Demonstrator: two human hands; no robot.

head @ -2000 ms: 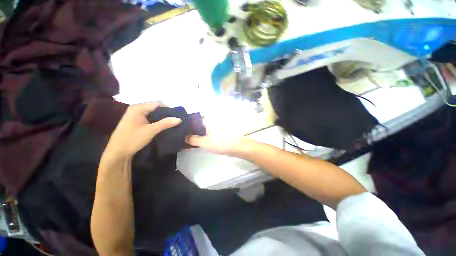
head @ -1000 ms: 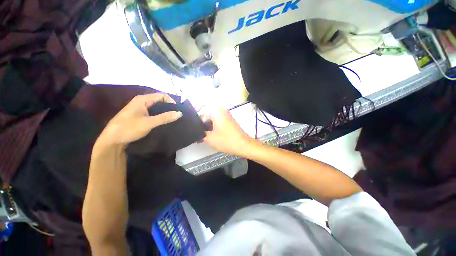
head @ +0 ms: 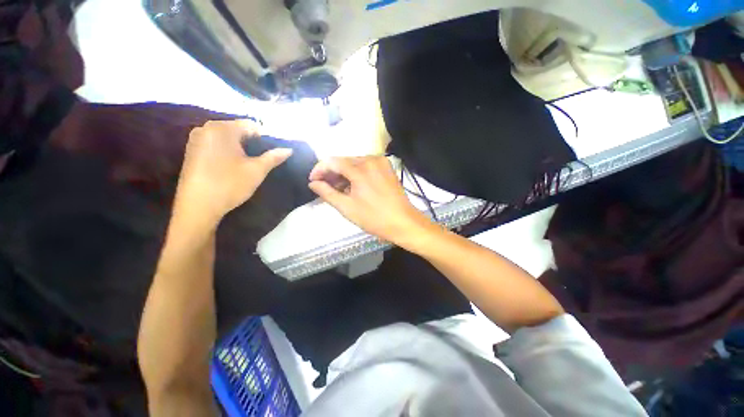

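Note:
The black fabric panel [head: 281,163] lies with maroon cloth [head: 122,130] at the table's left part, its right end below the machine's needle area. My left hand [head: 224,167] pinches its upper edge between thumb and fingers. My right hand [head: 363,191] has its fingertips together at the panel's right edge; glare blurs the exact grip. The sewing machine [head: 424,20] stands above both hands. Its presser foot and needle are lost in the lamp glare [head: 298,118].
A black cloth piece with loose threads [head: 473,106] lies under the machine arm. A measuring strip [head: 351,248] runs along the table's front edge. A blue plastic crate [head: 253,370] is below. A crumpled white cloth [head: 546,65] lies under the arm. More maroon cloth [head: 653,269] hangs at right.
The view has shifted closer to the machine. The fabric between my hands, folded up earlier, now lies flatter and nearer the needle area. My left hand has turned more upright.

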